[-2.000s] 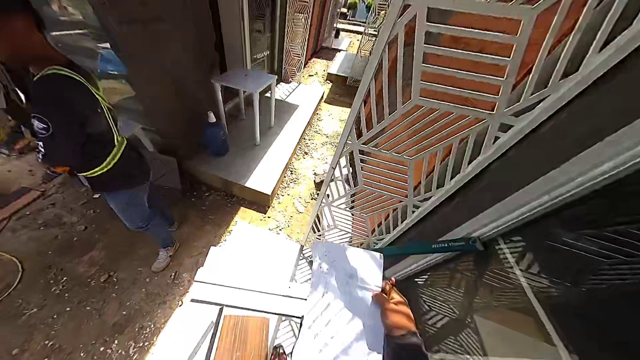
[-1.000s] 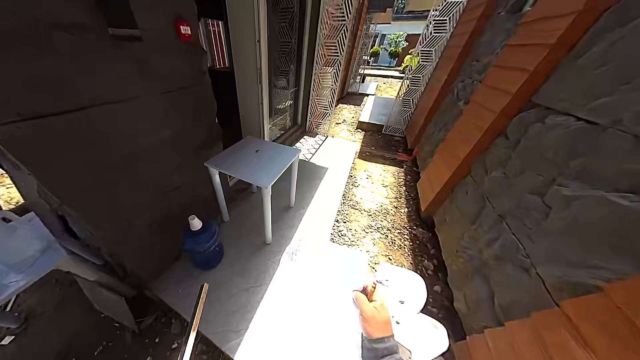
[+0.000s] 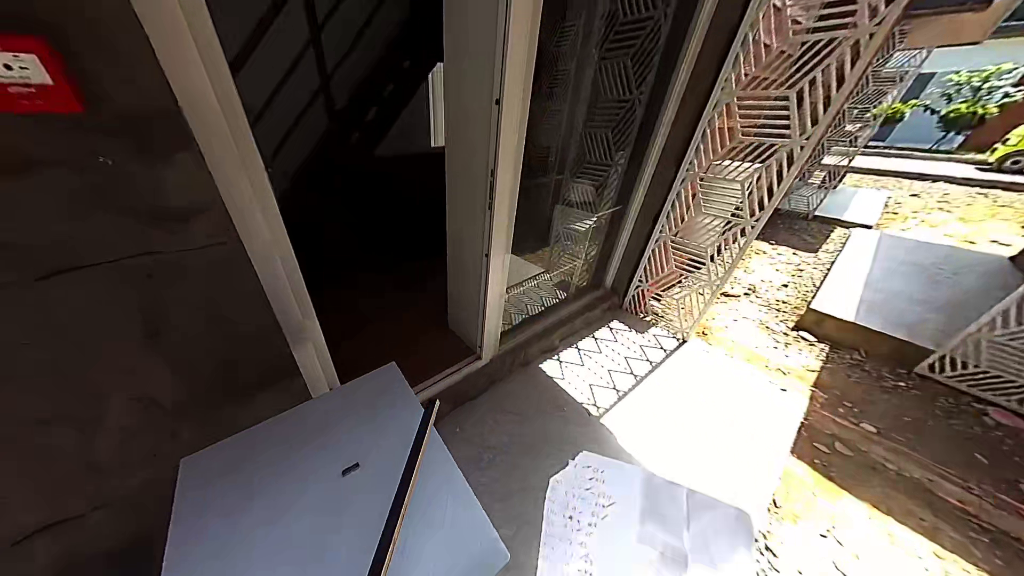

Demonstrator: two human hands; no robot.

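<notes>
Neither of my hands shows in the head view. Sheets of white paper [image 3: 648, 520] bearing writing stick up at the bottom centre; whatever holds them is below the frame. A thin strip with a dark face and a light brown edge [image 3: 406, 488] slants up from the bottom edge, in front of a pale grey table [image 3: 280, 480] at the lower left. Its lower end is out of view. A small dark slot or mark [image 3: 350, 470] shows on the tabletop.
Behind the table stands an open doorway with a white frame [image 3: 492, 184], dark inside. Patterned metal screens [image 3: 736, 160] rise beyond it. A sunlit concrete slab [image 3: 712, 416] borders rubble ground at the right, where another raised slab [image 3: 912, 280] lies. A red wall box [image 3: 36, 74] is at the upper left.
The view has turned and come closer to the table and doorway. The hand seen at the papers in both earlier frames is out of view, as is the blue bottle beside the table.
</notes>
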